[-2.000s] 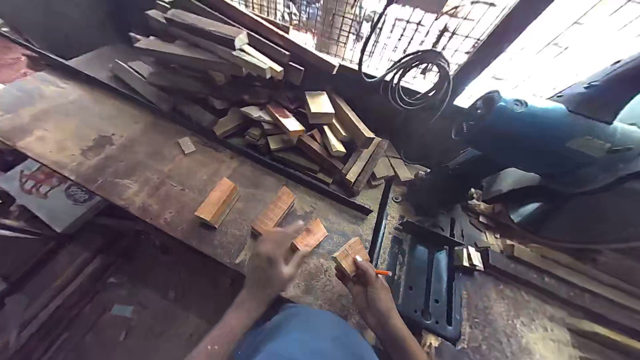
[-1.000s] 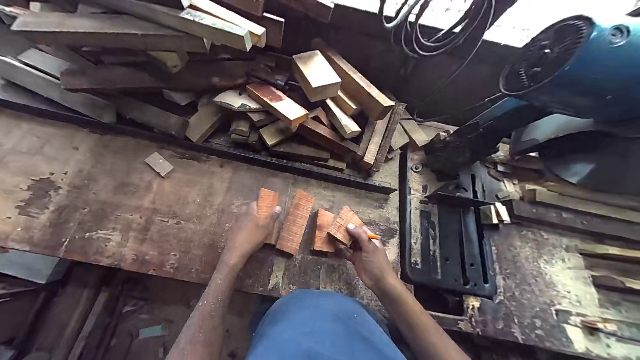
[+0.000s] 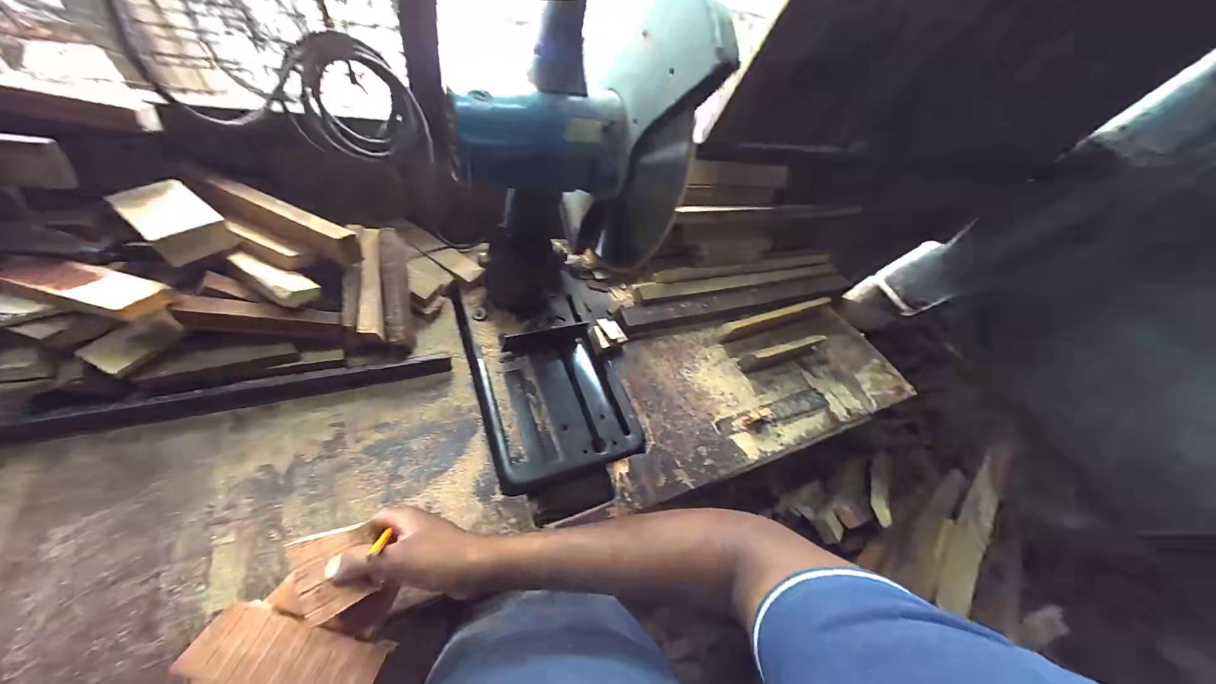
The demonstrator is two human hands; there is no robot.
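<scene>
My right hand (image 3: 408,551) holds a reddish wood block (image 3: 328,575) at the lower left, with a yellow-orange pencil (image 3: 380,542) between its fingers. The block overlaps other reddish wood pieces; a wider one (image 3: 280,651) lies below it near the bottom edge. My left hand is outside the frame. Up and to the right of my right hand stands a blue chop saw (image 3: 541,138) with a round blade (image 3: 655,195), raised above its black metal base (image 3: 570,408).
Wood offcuts (image 3: 275,285) are heaped at the left behind a dark rail (image 3: 228,394). A coiled cable (image 3: 356,95) hangs behind. Strips of wood (image 3: 741,290) lie right of the saw on the worn workbench (image 3: 380,456). More scraps (image 3: 883,503) lie below its edge.
The view has swung far to the right, toward the saw. My left hand, on a reddish block one second ago, is out of view. My right hand still holds its block and the pencil.
</scene>
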